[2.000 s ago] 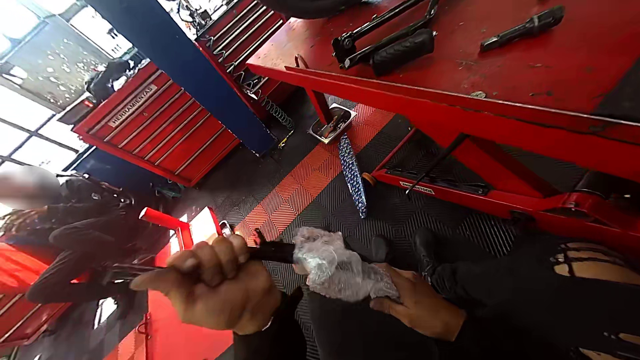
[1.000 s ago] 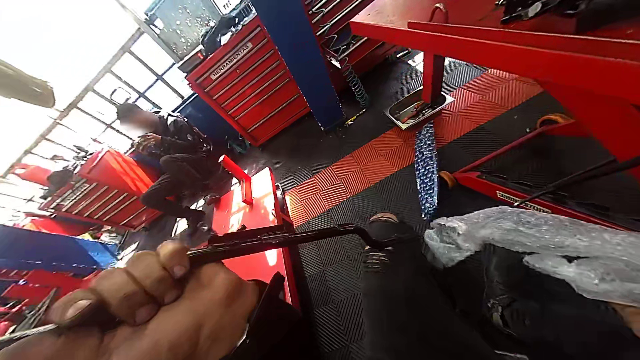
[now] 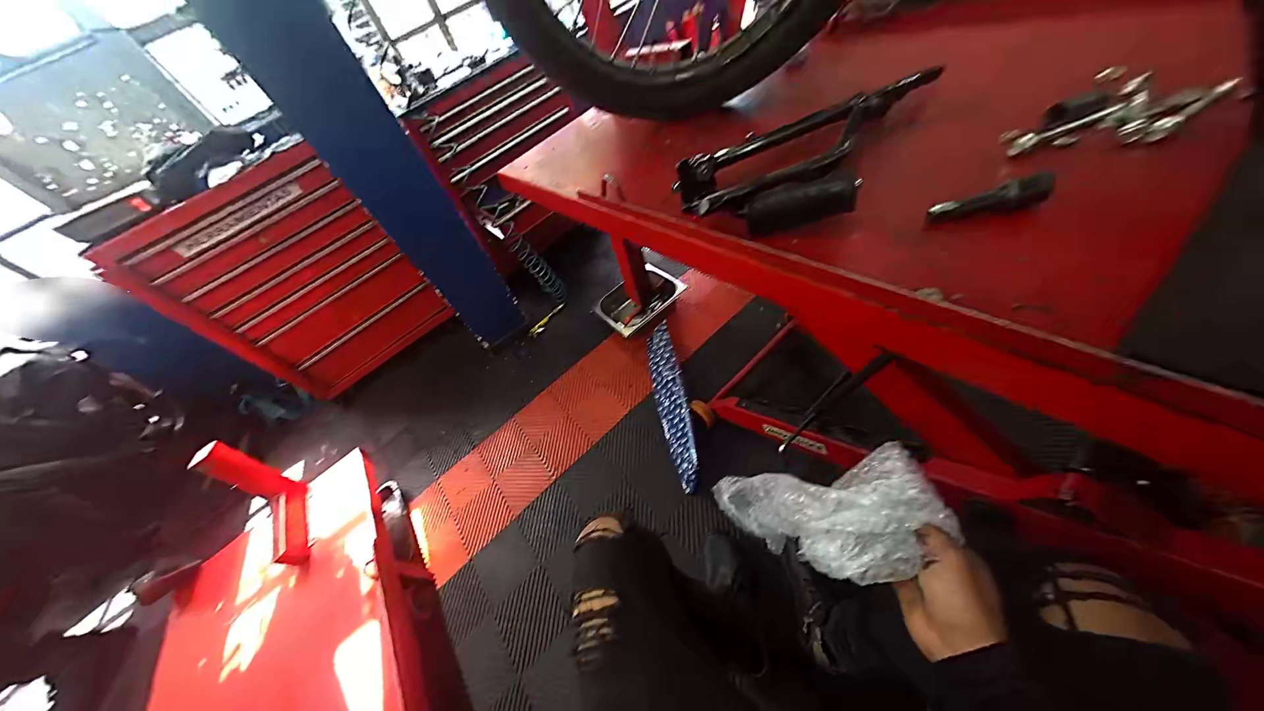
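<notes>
My right hand [image 3: 953, 597], low and right of centre, grips a crumpled sheet of clear bubble wrap [image 3: 849, 513] that hangs out to its left above my knees. My left hand is outside the frame. On the red workbench [image 3: 1116, 267] at the upper right lie a black bracket-like metal part with a cylindrical body [image 3: 800, 204], a short black tool or part [image 3: 992, 197] and a cluster of small metal parts [image 3: 1126, 114]. A wheel with a black tyre [image 3: 671, 94] stands at the bench's far edge.
A red low stand [image 3: 296, 612] is at the lower left, with a person in dark clothing [image 3: 89, 425] beyond it. A blue post [image 3: 365, 158] rises before a red tool cabinet [image 3: 286, 267]. Under the bench are a metal tray [image 3: 640, 306], a blue patterned strip [image 3: 673, 410] and a red floor jack [image 3: 790, 439].
My left hand, which held a black bent rod one second ago, has left the view. My right hand still holds the bubble wrap. The view has swung toward the bench.
</notes>
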